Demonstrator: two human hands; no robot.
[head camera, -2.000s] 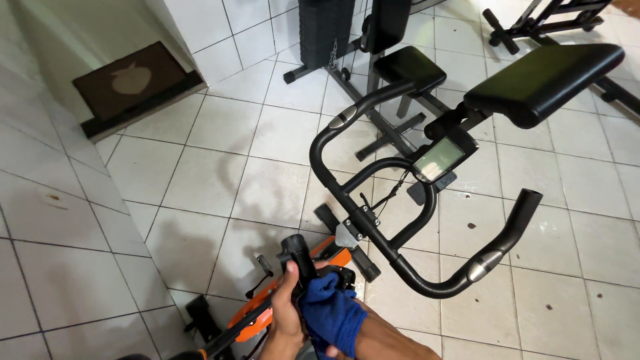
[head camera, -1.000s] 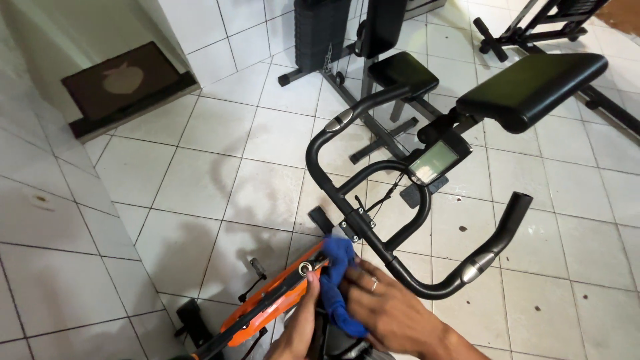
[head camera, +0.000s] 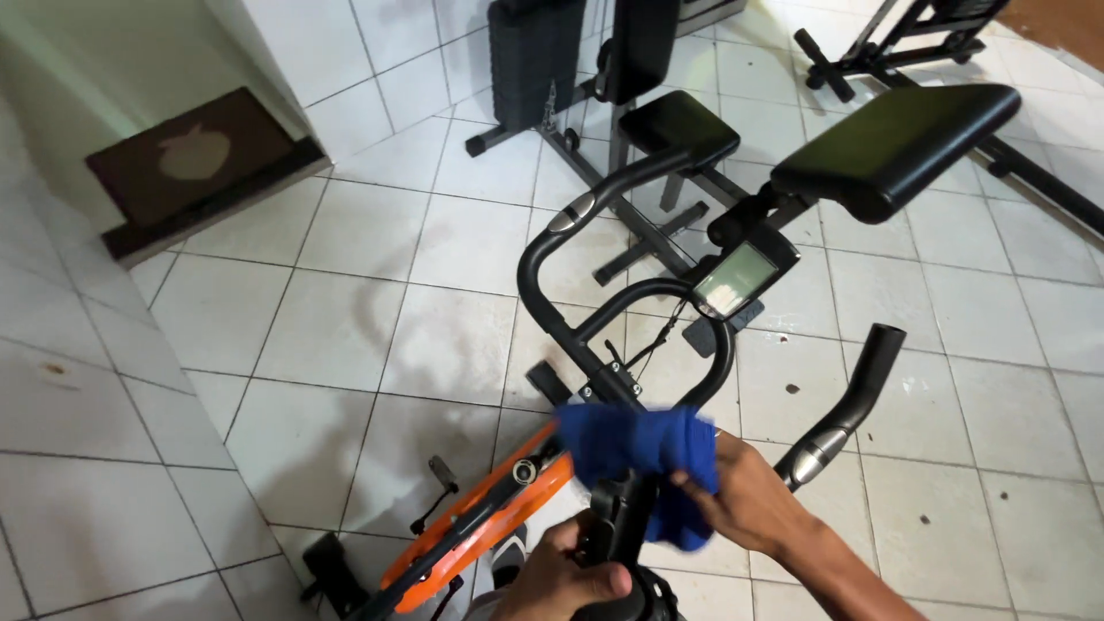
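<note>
A blue cloth (head camera: 642, 448), partly blurred, hangs from my right hand (head camera: 746, 496), whose fingers pinch it above a black post-like part (head camera: 625, 526). My left hand (head camera: 569, 573) grips that black part from the left, low in the view; its lower end runs out of frame. Below and left of the cloth is the orange frame (head camera: 483, 517) of an exercise bike, with a pedal (head camera: 442, 473) beside it. The bike's black handlebar (head camera: 539, 285) curves beyond my hands and carries a display console (head camera: 737, 280).
A weight machine with a black seat (head camera: 680, 129) and a padded rest (head camera: 897, 147) stands past the handlebar. Another black-framed machine (head camera: 914, 60) is at upper right. A brown mat (head camera: 194, 155) lies on a ledge at left, beside the tiled wall (head camera: 78, 431).
The blue cloth, bunched between both hands a second ago, now hangs from my right hand above the black part. My hands are farther apart.
</note>
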